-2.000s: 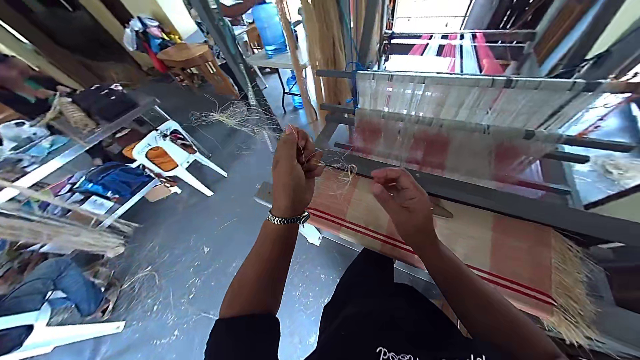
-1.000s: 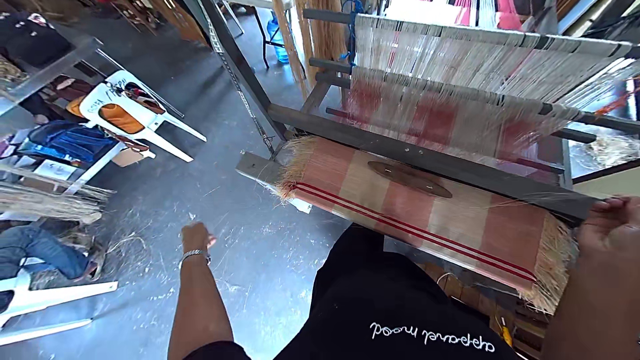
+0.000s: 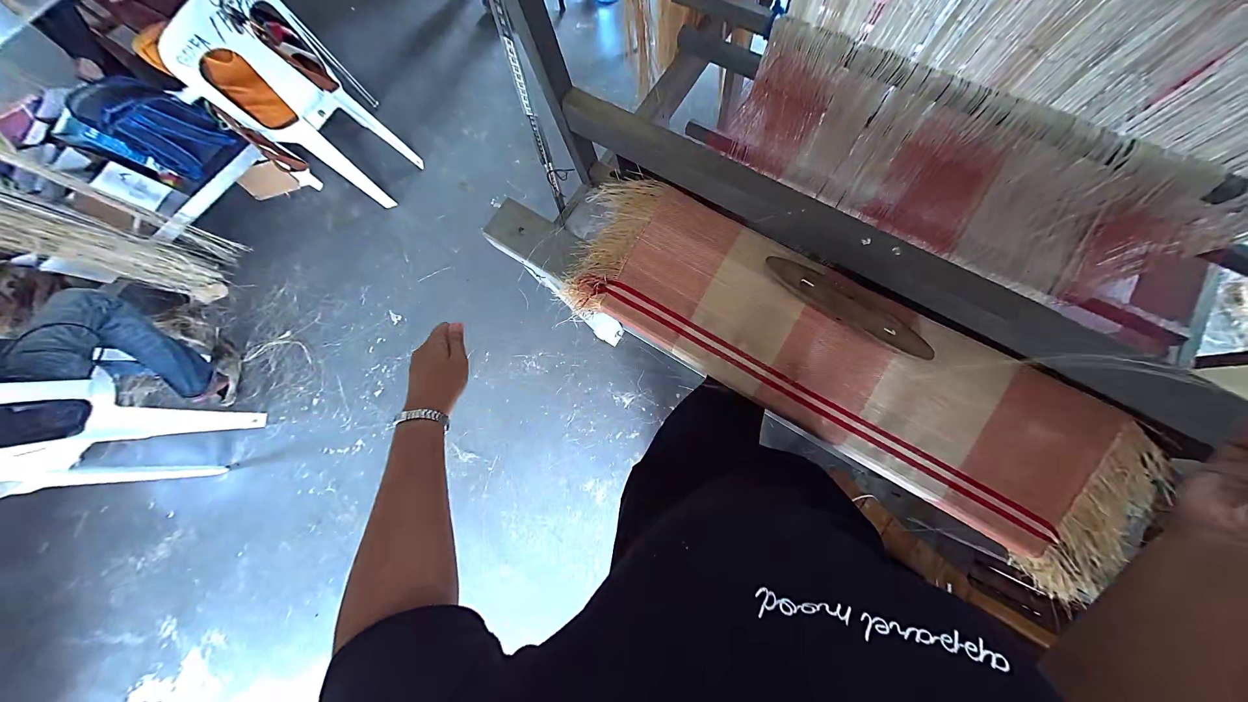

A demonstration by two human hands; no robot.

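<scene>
My left hand [image 3: 439,369], with a metal bracelet at its wrist, hangs over the floor to the left of the loom, its fingers curled; whether it holds a fibre I cannot tell. At the right edge, my right hand [image 3: 1209,492] is partly cut off, beside the fringed right side of the striped woven cloth [image 3: 838,366]. A wooden shuttle [image 3: 848,307] lies on the cloth against the loom's dark beam [image 3: 780,190]. Pale warp threads [image 3: 1024,73] stretch behind the beam. A thin pale strand runs from near the shuttle's right end toward the right hand.
White plastic chairs [image 3: 331,161] stand at the left, one with an orange item on it. A low table [image 3: 200,200] bears a blue bag [image 3: 146,127] and bundled fibres [image 3: 97,234]. Another person's jeans-clad leg [image 3: 127,331] is at far left. Fibre scraps litter the floor [image 3: 526,390].
My hands were close together above the cloth with fine fibres between them; they have moved far apart, left and right. The shuttle now shows fully. The view has tilted down.
</scene>
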